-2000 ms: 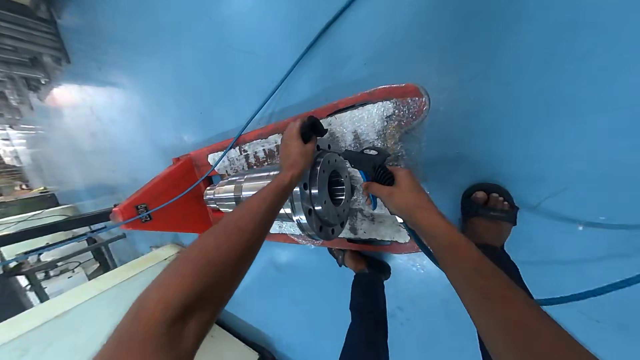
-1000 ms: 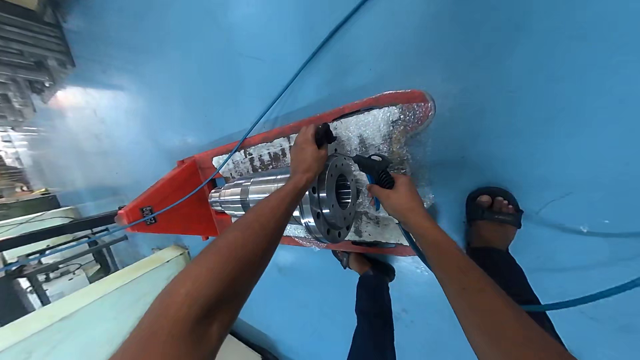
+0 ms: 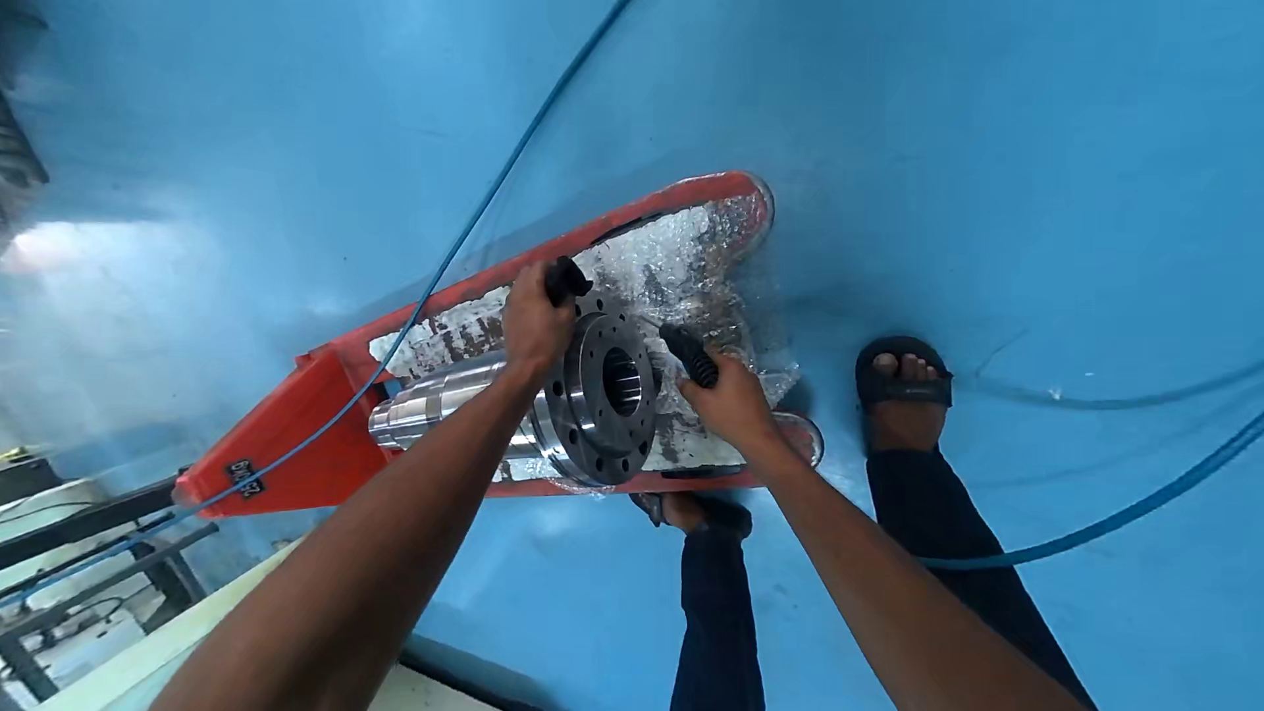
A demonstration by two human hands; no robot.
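Observation:
A steel spindle with a bolted flange lies on a red pallet jack whose forks are covered with bubble wrap. My left hand is closed around a black object, perhaps a handle or bundled cloth, at the flange's upper rim. To the right of the flange, my right hand grips a black air blow gun with a coiled sleeve; its thin nozzle points toward the flange face. The gun's trigger is hidden.
A blue air hose runs diagonally over the pallet jack. Another length of blue hose passes the right leg. My sandalled feet stand beside the forks. Pale machine panels and dark rails are at the lower left.
The right hand has turned the blow gun, which now points up and left instead of lying across the bore side. The left hand stays at the flange rim. The view has shifted.

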